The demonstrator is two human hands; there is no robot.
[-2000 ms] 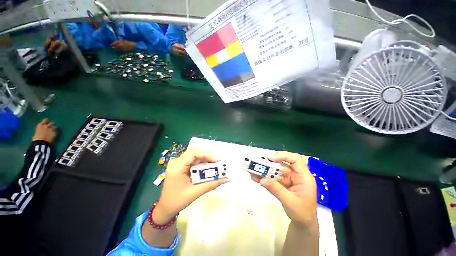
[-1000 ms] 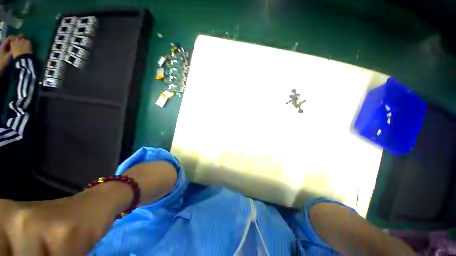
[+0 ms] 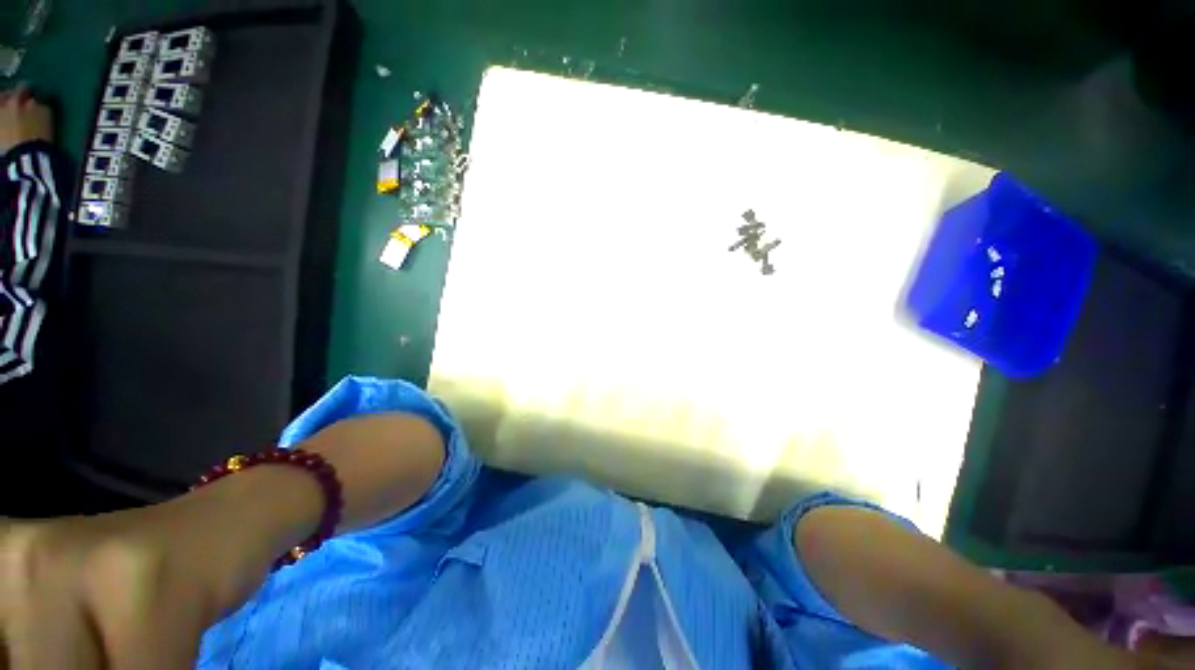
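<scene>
My left hand is at the bottom left, blurred and cut off by the edge; its fingertips are hidden. My right forearm runs to the bottom right; the hand itself is not clearly visible. The white work sheet lies in front of me. Small dark parts lie in a loose pile on it. A blue bin with small white parts inside is at the sheet's right edge. Loose board subassemblies lie left of the sheet.
A large black tray on the left holds rows of white-framed units. Another black tray is on the right. A person's striped sleeve is at the left edge. Pink cloth is at the lower right.
The two small display devices held over the sheet two seconds ago are out of sight. Both arms have spread down and outward. The view has tilted down; the fan and hanging sheet are gone.
</scene>
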